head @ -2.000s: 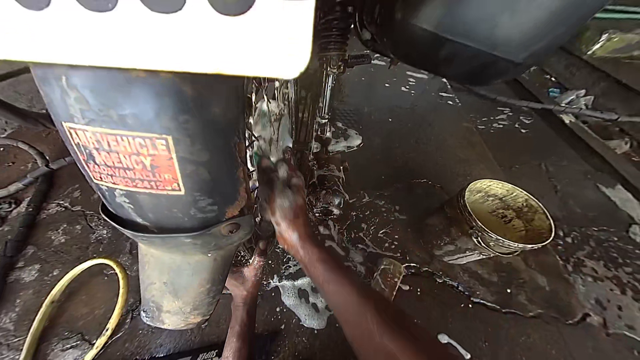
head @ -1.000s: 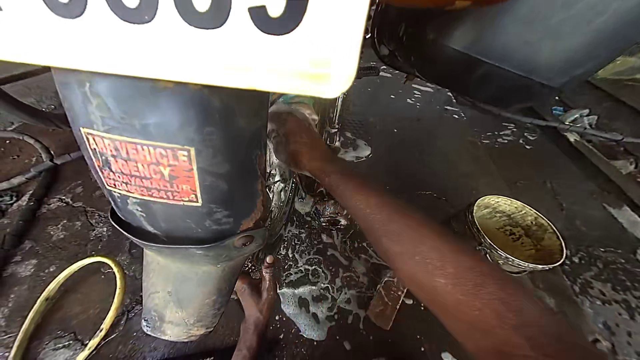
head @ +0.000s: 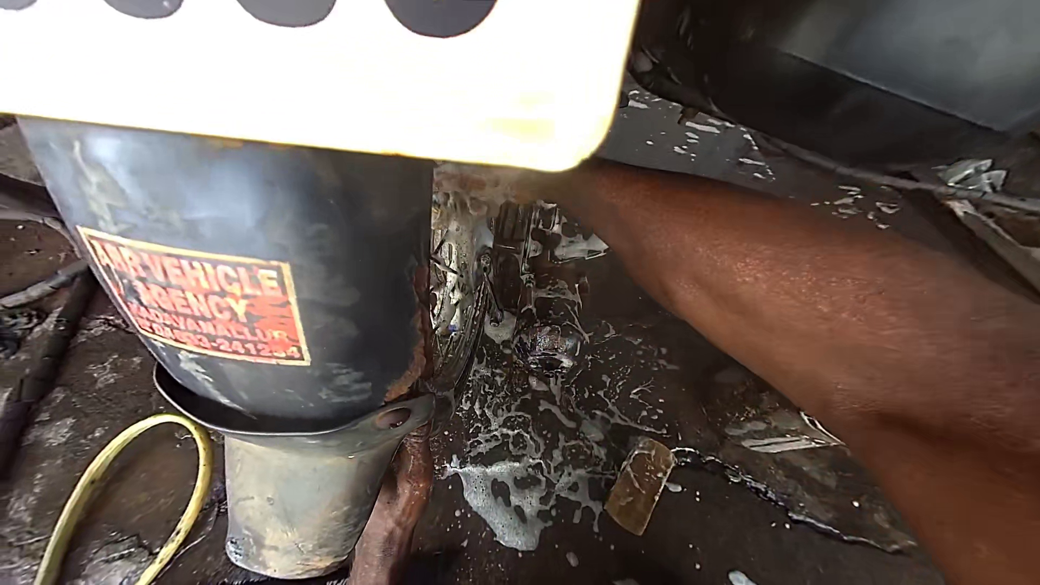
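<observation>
Behind the lower right corner of the white number plate [head: 325, 81], my right hand [head: 500, 183] is a blur at the foamy wheel [head: 455, 284]; the plate covers part of it, and whether it holds anything cannot be seen. That arm crosses in from the right. My left hand [head: 406, 479] is low, beside and behind the grey mud flap [head: 301, 496], with its fingers hidden. Above the flap is the motorcycle's black rear mudguard [head: 349, 244], which bears a red sticker with writing and has rust along its right edge. Foamy metal parts [head: 548, 345] stand right of the wheel.
A yellow hose [head: 85, 479] loops on the wet floor at lower left. Soap foam [head: 512, 496] lies near a brown block [head: 640, 487]. A dark body panel [head: 853, 89] hangs over the upper right. Right of the block a crack [head: 780, 504] runs through the floor.
The view has moved closer to the mudguard. My right forearm now lies higher across the picture, hiding where the bucket stood. My left hand's fingers, seen a second ago, are now behind the flap.
</observation>
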